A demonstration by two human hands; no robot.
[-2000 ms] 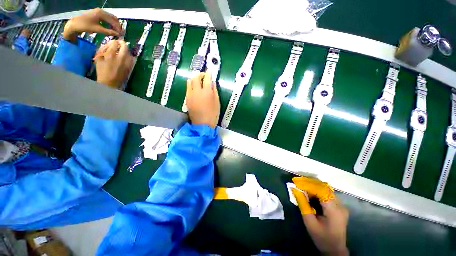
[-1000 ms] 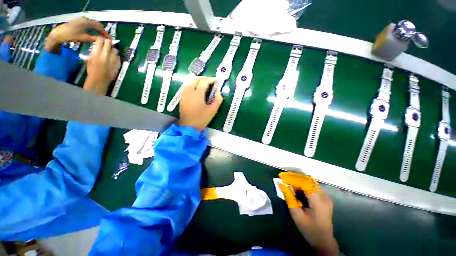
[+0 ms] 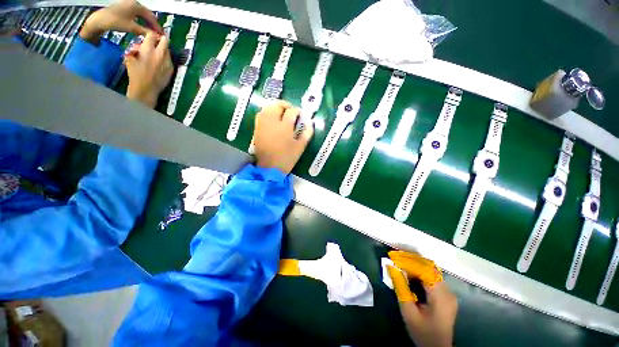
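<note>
White-strapped smartwatches lie in a row across the green conveyor belt. My left hand (image 3: 282,135) reaches over the near rail, its fingers closed on the lower strap of one smartwatch (image 3: 311,99), whose back with a dark round sensor faces up. The fingers partly hide the strap. A greyer watch face (image 3: 273,88) shows just left of it. My right hand (image 3: 431,308) is over the near bench, closed on a yellow-orange cleaning scraper (image 3: 415,264) with a white wipe (image 3: 388,272) at its left side. Another scraper (image 3: 289,267), wrapped in white cloth (image 3: 345,278), lies on the bench.
Another person's hands (image 3: 146,64) work over the belt at left. A pale grey post (image 3: 122,112) crosses the left side. White wipes (image 3: 202,190) lie near my left sleeve. A bottle with shiny metal top (image 3: 556,95) and a bag of wipes (image 3: 394,30) are on the far side.
The watches have shifted right relative to the far bottle. The watch at my left fingers lies farther from the greyer one than two seconds ago. My right hand keeps its hold, and the view has shifted.
</note>
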